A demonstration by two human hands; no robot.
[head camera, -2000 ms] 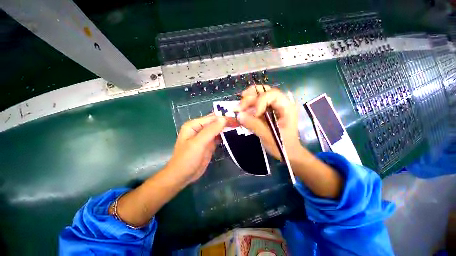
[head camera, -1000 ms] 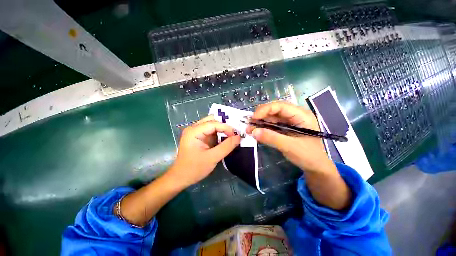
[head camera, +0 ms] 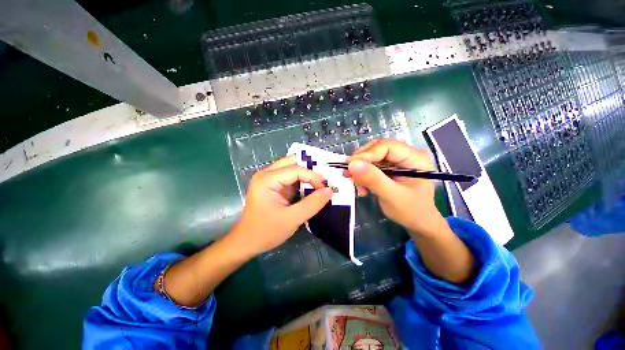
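Note:
My left hand [head camera: 281, 208] pinches the white adhesive sheet [head camera: 333, 223] with its large black block, and a tiny component [head camera: 334, 189] shows at its fingertips. Small dark pads [head camera: 308, 160] are on the sheet's upper white end. My right hand [head camera: 397, 181] holds dark tweezers [head camera: 432, 176] nearly level, tip pointing left over the white end. Whether the tip touches a pad is too small to tell. The clear working tray [head camera: 240, 147] lies under my hands, with dark components in its upper rows.
Spare adhesive sheets [head camera: 460, 152] lie right of my hands. A full blister tray [head camera: 541, 123] stands further right, with empty clear trays [head camera: 603, 89] beyond. An upper clear tray [head camera: 274, 48] overlaps the white rail [head camera: 418, 59]. A pale metal post [head camera: 103, 58] is at upper left.
The tweezers, earlier pointing down along my right palm, swung level across the sheet. Since then their tip shifted slightly left over the white end. My left hand stays nearly still.

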